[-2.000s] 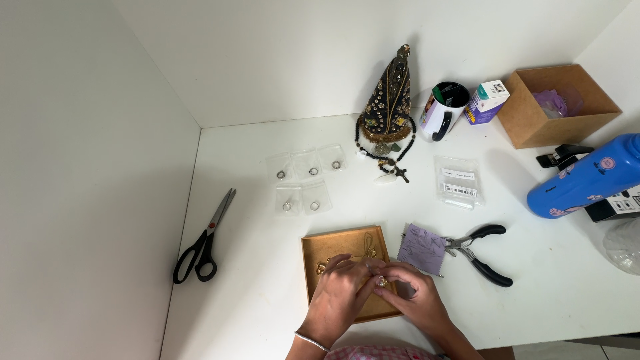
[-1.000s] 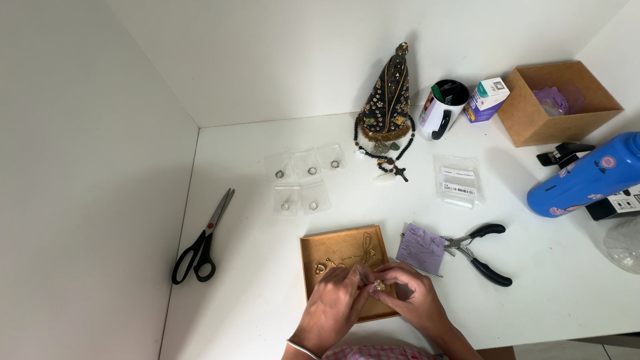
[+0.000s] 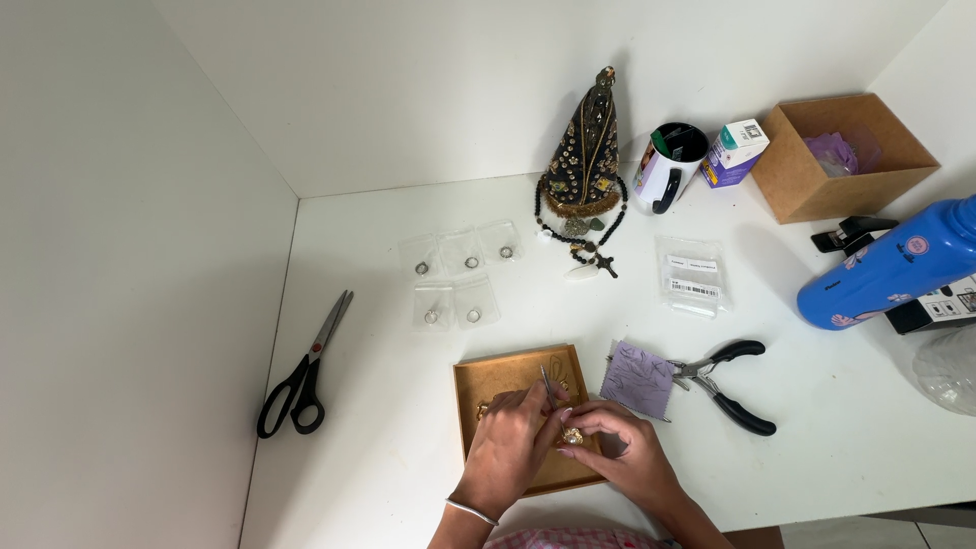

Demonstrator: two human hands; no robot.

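Over a shallow wooden tray, my left hand grips a thin metal tool, its upper end pointing up. The tool's lower end meets a gold-coloured jewellery piece with a pale stone, pinched between the fingertips of my right hand. Other gold-coloured jewellery lies in the tray, partly hidden by my left hand. Right of the tray are a purple cloth square and pliers with black handles, whose jaws touch the cloth.
Scissors lie at the left. Small clear bags with rings sit behind the tray. Farther back stand a robed statuette with a beaded rosary, a mug, a small carton and an open box. A blue bottle is at right.
The thin metal tool in my left hand now shows plainly, raised at a steep angle; it was not plain before. Both hands remain over the tray.
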